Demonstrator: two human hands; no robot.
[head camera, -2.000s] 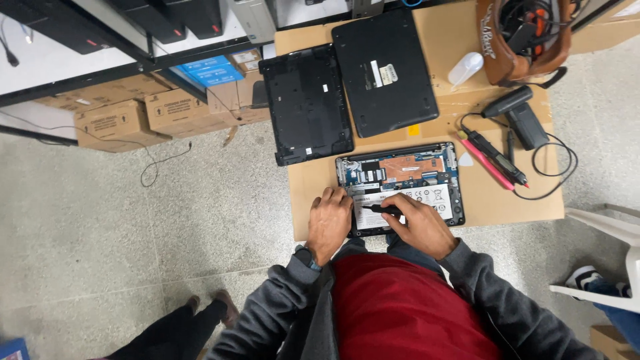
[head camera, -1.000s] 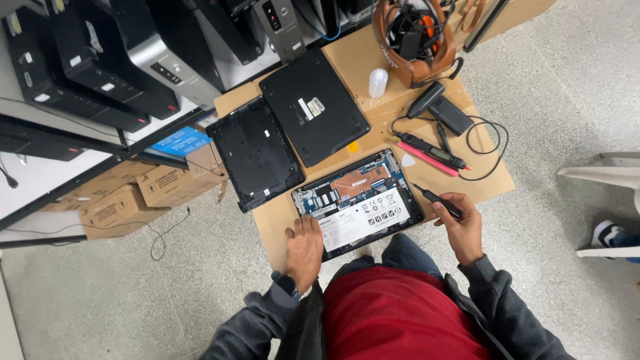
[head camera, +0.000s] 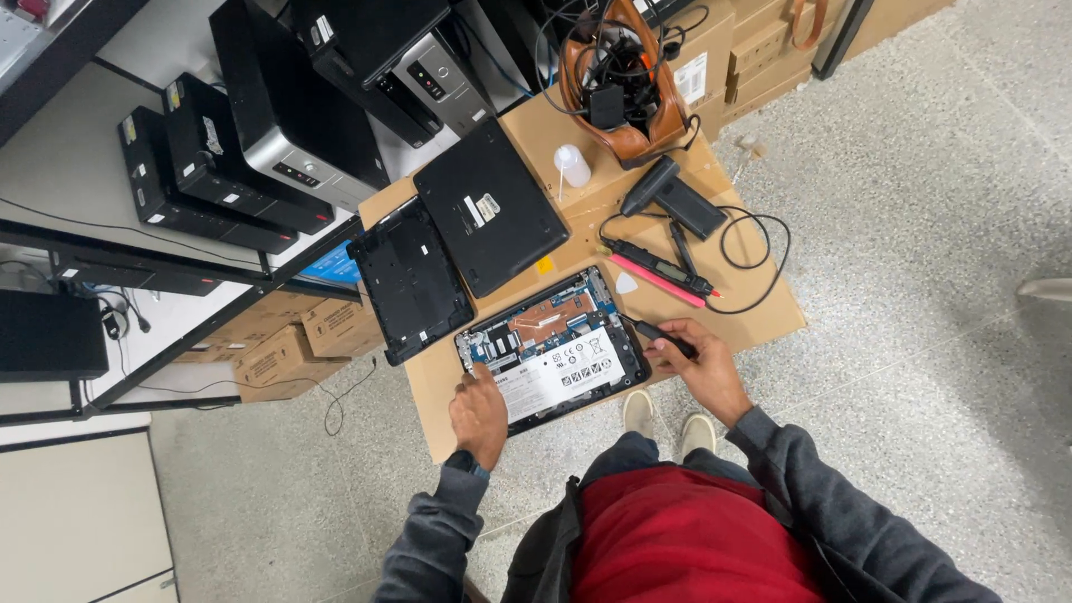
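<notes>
An opened laptop base (head camera: 548, 347) lies on the cardboard-topped table, its circuit board, copper-coloured plate and white-labelled battery (head camera: 561, 377) exposed. My left hand (head camera: 480, 410) rests its fingertips on the base's left edge, beside the battery. In my right hand (head camera: 699, 364) is a black-handled screwdriver (head camera: 664, 337), its thin tip at the right side of the base; whether it touches a screw cannot be told. A black plastic laptop cover (head camera: 412, 280) lies inner side up at the upper left. Beside it rests a closed black laptop (head camera: 492, 205). A white triangular pick (head camera: 626, 283) lies right of the base.
Near the back are a clear bottle (head camera: 573, 166) and a brown leather bag (head camera: 624, 92) full of cables. A black cordless tool (head camera: 674, 197), a corded pen-like tool (head camera: 653, 261) and a pink tool (head camera: 657, 280) lie at the right. Desktop computers (head camera: 301, 100) fill the left shelf.
My right hand with the screwdriver has gone from over the battery to right of the base, then its tip has come to the base's right side. The view has turned and shifted.
</notes>
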